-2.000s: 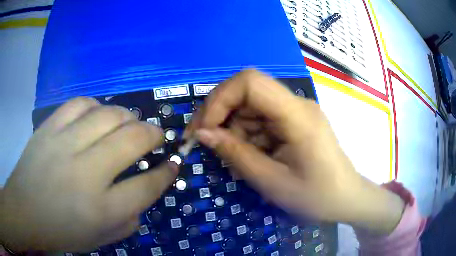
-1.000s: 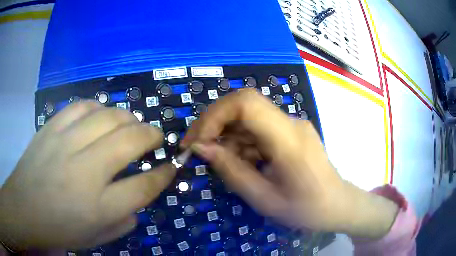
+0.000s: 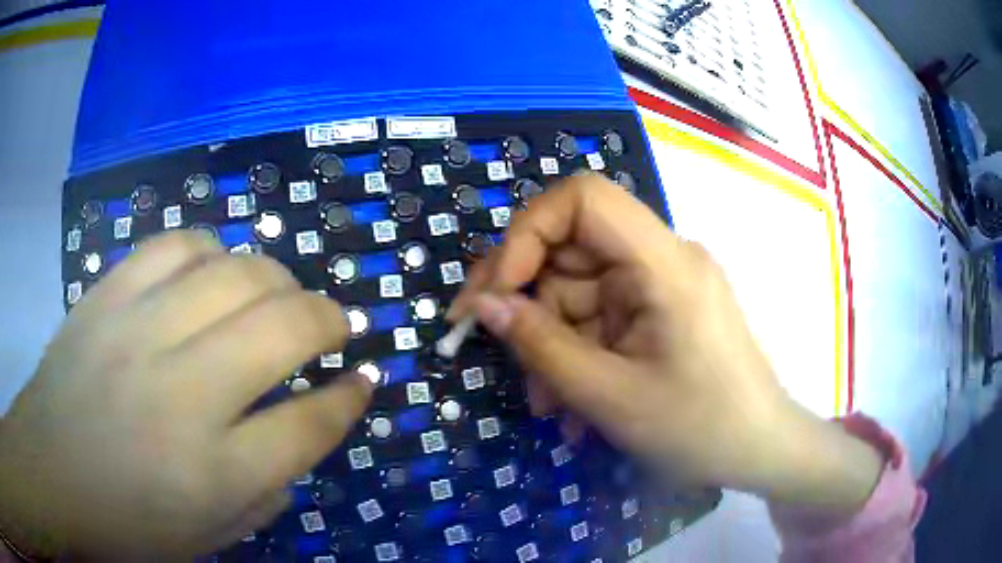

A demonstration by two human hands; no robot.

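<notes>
A black tray [image 3: 154,165] holds many rows of paired round modules, with blue strips between discs and small white QR code labels. My right hand [image 3: 626,330] pinches a cotton swab [image 3: 455,335] between thumb and forefinger, its pale tip down at a disc right of the tray's middle. My left hand [image 3: 187,385] lies over the tray's left part, thumb and forefinger a little apart, its thumb tip at a bright round module [image 3: 368,375]. I cannot tell whether the left fingers hold anything. Another round module [image 3: 425,309] shines just above the swab tip.
A blue cover [image 3: 363,55] lies beyond the tray's far edge. Two white printed labels [image 3: 342,132] sit at that edge. An off-white panel [image 3: 714,66] with rows of small dark parts is at upper right, a dark piece [image 3: 687,14] on it. Red and yellow tape lines mark the white table [image 3: 747,242].
The tray and cover have shifted up and slightly left in view. The swab has moved right, away from my left thumb, to another disc. My left hand stays nearly in place.
</notes>
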